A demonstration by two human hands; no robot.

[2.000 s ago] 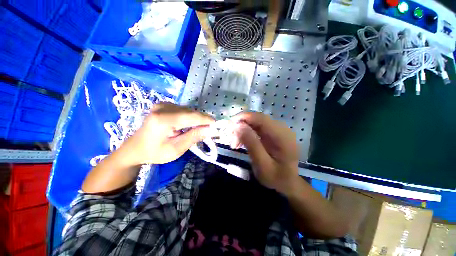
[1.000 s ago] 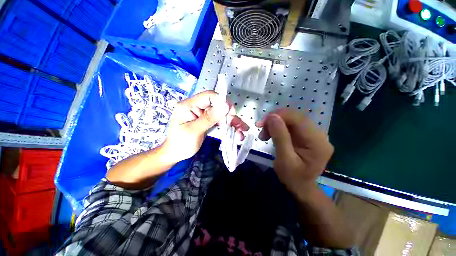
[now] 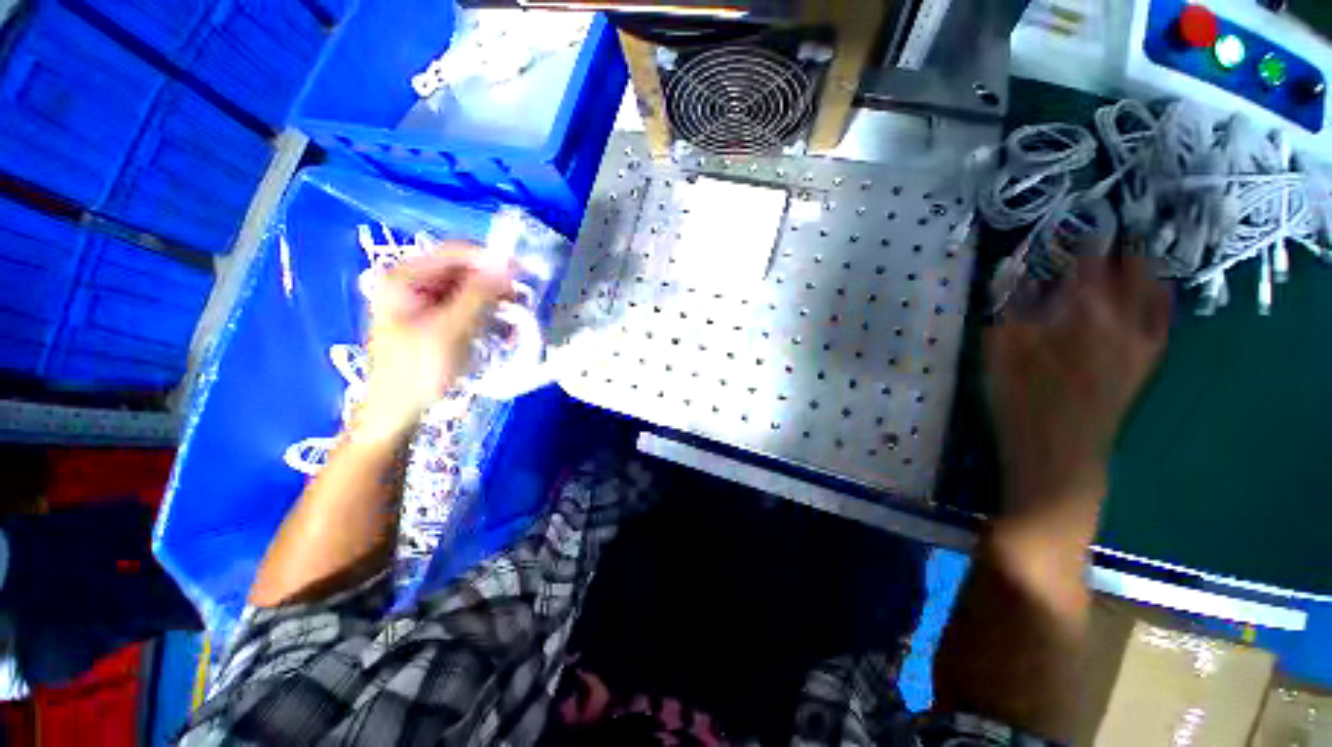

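My left hand [image 3: 421,343] is over the lined blue bin on the left. It holds a blurred white cable [image 3: 511,362], whose loop hangs at the fingertips towards the plate. My right hand [image 3: 1074,380] is blurred over the green mat, its fingers at the near edge of the greyish-white cable coils [image 3: 1037,172]. Whether it holds a coil is not clear. A white cable heap [image 3: 438,474] lies in the bin, partly hidden by my left hand and forearm. A whitish rectangular block [image 3: 730,231] sits on the perforated metal plate [image 3: 818,343].
A round fan guard [image 3: 741,99] stands at the plate's back edge. A smaller blue bin [image 3: 511,146] with white pieces is at the back left. A control box [image 3: 1234,66] is at the back right. Cartons [image 3: 1191,686] are at the lower right.
My left hand has moved left from in front of the plate to over the bin, with the white cable. My right hand has moved right, from the plate's front to the coils on the mat.
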